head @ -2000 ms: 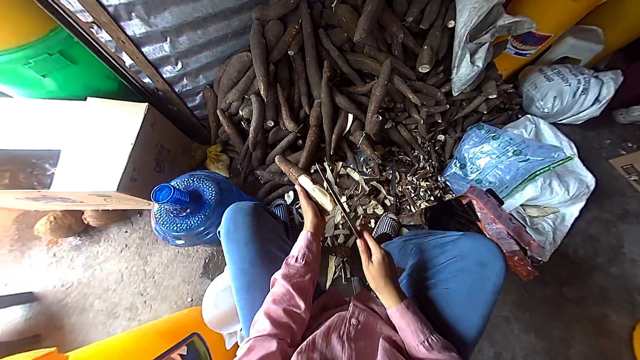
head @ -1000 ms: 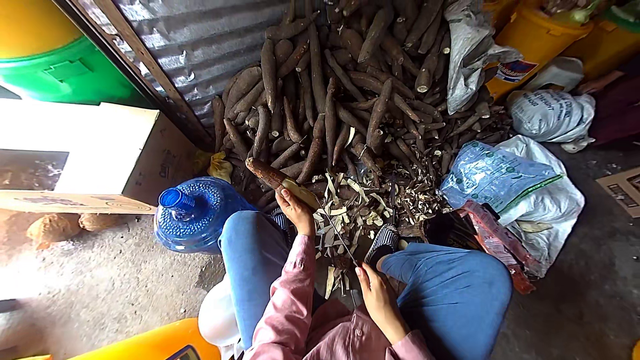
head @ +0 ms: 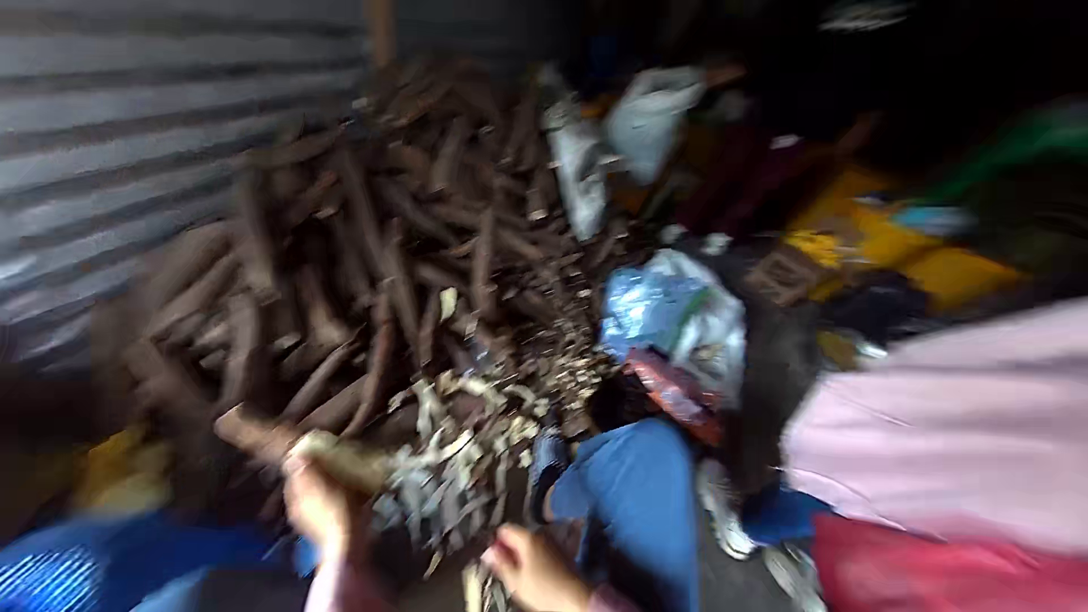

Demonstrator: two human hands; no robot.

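The view is blurred. My left hand [head: 319, 501], low and left of centre, is closed around a partly peeled brown root that looks like cassava [head: 255, 432]; its unpeeled end points up and left. My right hand [head: 535, 565] is at the bottom centre with fingers curled, apart from the root. The knife it held in the earlier views is lost in the blur. Pale and brown peelings [head: 463, 425] lie between and beyond both hands. A large heap of unpeeled roots [head: 365, 238] rises behind them.
Corrugated metal sheeting [head: 153, 144] stands at the left. A blue bottle [head: 102, 561] is at lower left. Right of the peelings lie plastic bags [head: 714, 331] and a red packet [head: 676, 395]. A person in pink clothing [head: 960, 416] is close at the right, with yellow containers [head: 960, 276] beyond.
The view has swung to the right, bringing in the person in pink. My left hand keeps hold of the root. The knife blade, visible earlier in my right hand, cannot be made out now.
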